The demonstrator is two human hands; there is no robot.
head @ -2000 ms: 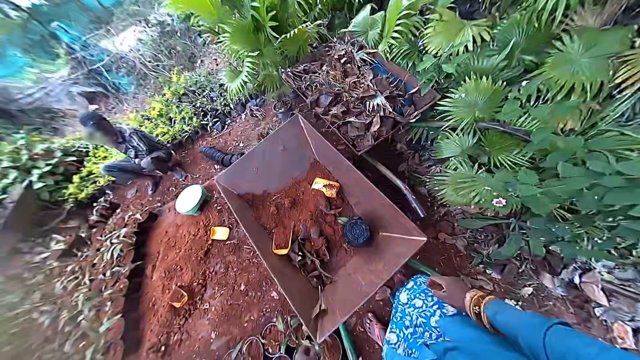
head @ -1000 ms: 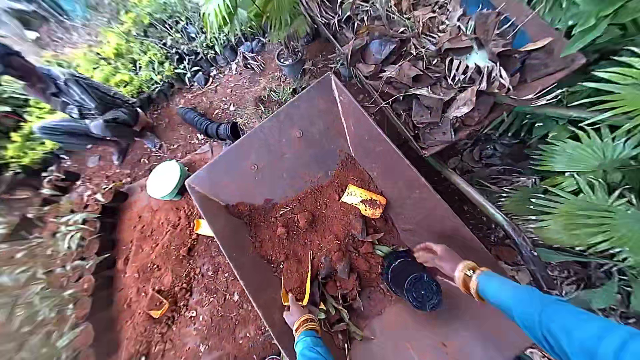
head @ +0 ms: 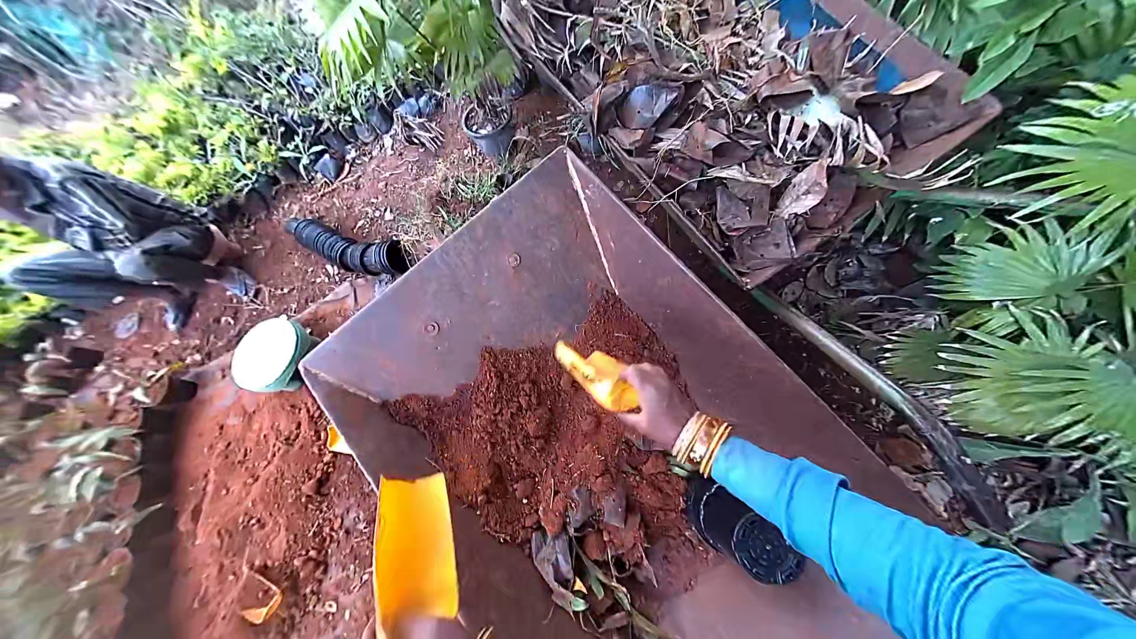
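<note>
A metal wheelbarrow tray (head: 524,266) holds loose red soil (head: 532,435) with dead leaves and stems. My right hand (head: 658,406), with gold bangles at the wrist, grips a yellow plastic scoop (head: 603,377) over the soil. At the bottom edge my left hand (head: 430,628), mostly out of view and blurred, holds a larger yellow plastic piece (head: 415,546) above the tray's left wall. Black nursery pots (head: 768,546), nested on their side, lie in the tray below my right forearm.
A person (head: 115,240) sits on the ground at left. Near the tray are a stack of black pots (head: 346,248), a green tub with a pale top (head: 269,355), a red soil heap (head: 257,470) and another yellow piece (head: 262,603). Dry leaves (head: 745,177) and fan palms stand beyond.
My right hand has moved from the black pots to the yellow scoop and taken hold of it. My left hand has raised the other yellow piece from the soil, toward the lower left.
</note>
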